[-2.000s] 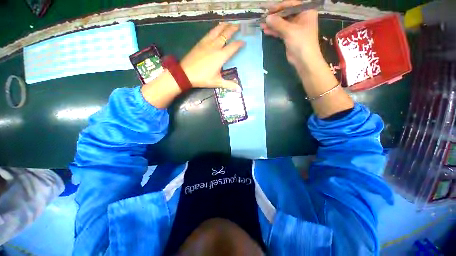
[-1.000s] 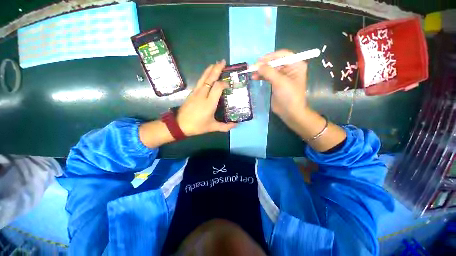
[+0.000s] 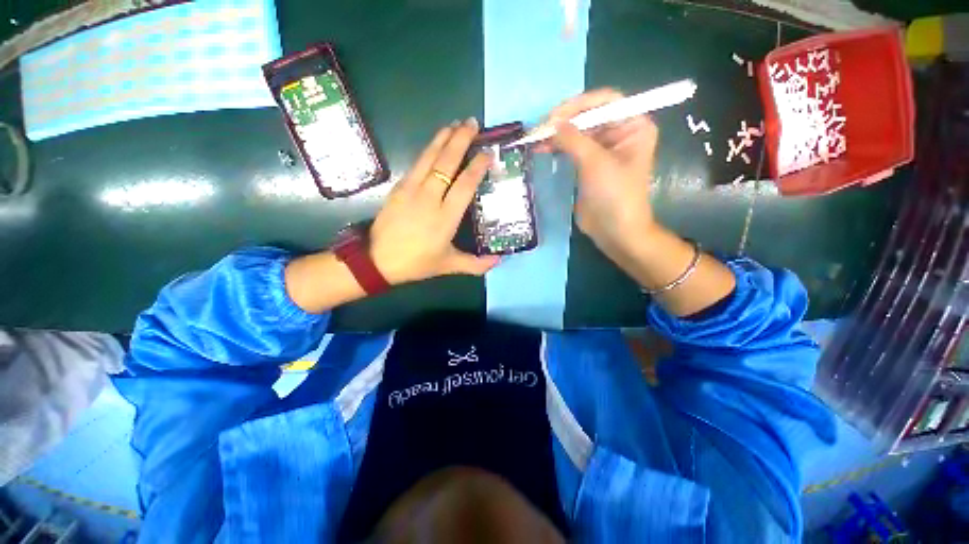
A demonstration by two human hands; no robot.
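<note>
A phone housing assembly (image 3: 506,207) with a dark red rim lies open face up on a pale blue sticker strip (image 3: 537,64). My left hand (image 3: 425,207) holds its left side, with fingers at the upper left and the thumb at the lower edge. My right hand (image 3: 616,175) holds white tweezers (image 3: 643,103), their tips at the upper part of the phone. Whether the tips hold a piece is too small to tell. A second phone housing (image 3: 327,128) lies tilted on the bench, to the left.
A red parts bin (image 3: 898,112) with white pieces stands at right, with loose white parts (image 3: 741,141) beside it. A wider sticker sheet (image 3: 149,64) lies at upper left. Clear plastic trays (image 3: 893,276) are at the right edge. A pale ring (image 3: 15,159) is at far left.
My left hand has come down from the strip's upper end to the phone's side. My right hand has brought the tweezers down to the phone. The second phone is now uncovered.
</note>
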